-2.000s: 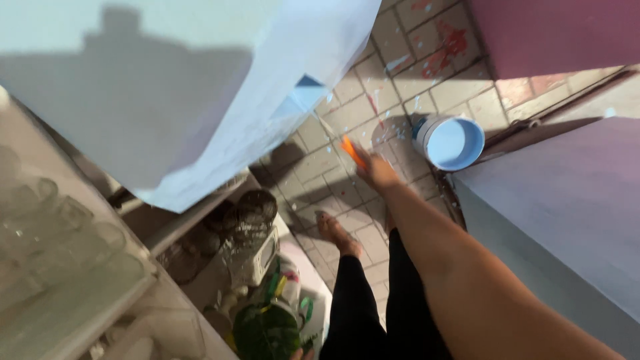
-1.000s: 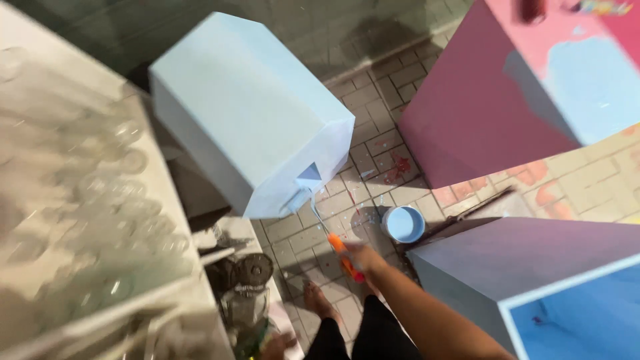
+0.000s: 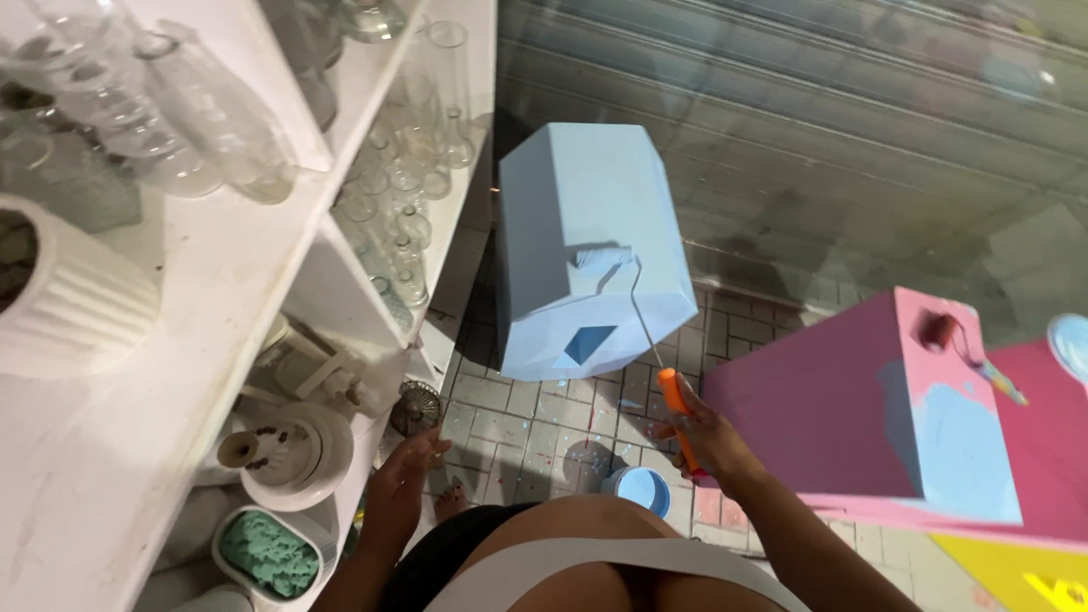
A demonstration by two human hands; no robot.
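My right hand [image 3: 712, 435] is closed round the orange handle of a paint roller [image 3: 671, 393]. The roller's blue-coated sleeve [image 3: 604, 256] lies at the top panel of a light blue many-sided box [image 3: 605, 195], just above its front edge. The box's front face has a diamond-shaped opening [image 3: 586, 344]. My left hand [image 3: 408, 478] is beside the white shelf, near a dark wire object [image 3: 416, 408]; its fingers are partly curled, and whether it touches anything is unclear. A bucket of light blue paint [image 3: 643, 491] stands on the tiles below the box.
White shelves [image 3: 246, 280] with glass vases and bottles [image 3: 408, 229] run along the left. At right stands a pink box [image 3: 816, 408] partly coated blue, with another small roller [image 3: 939, 330] on top. Paint spots mark the tiled floor [image 3: 544, 433]. Behind is a glass pane [image 3: 765, 153].
The roller has moved from beside the opening in the box's front face up to its top panel. The view has shifted, and my left hand is now plainly visible beside the shelf.
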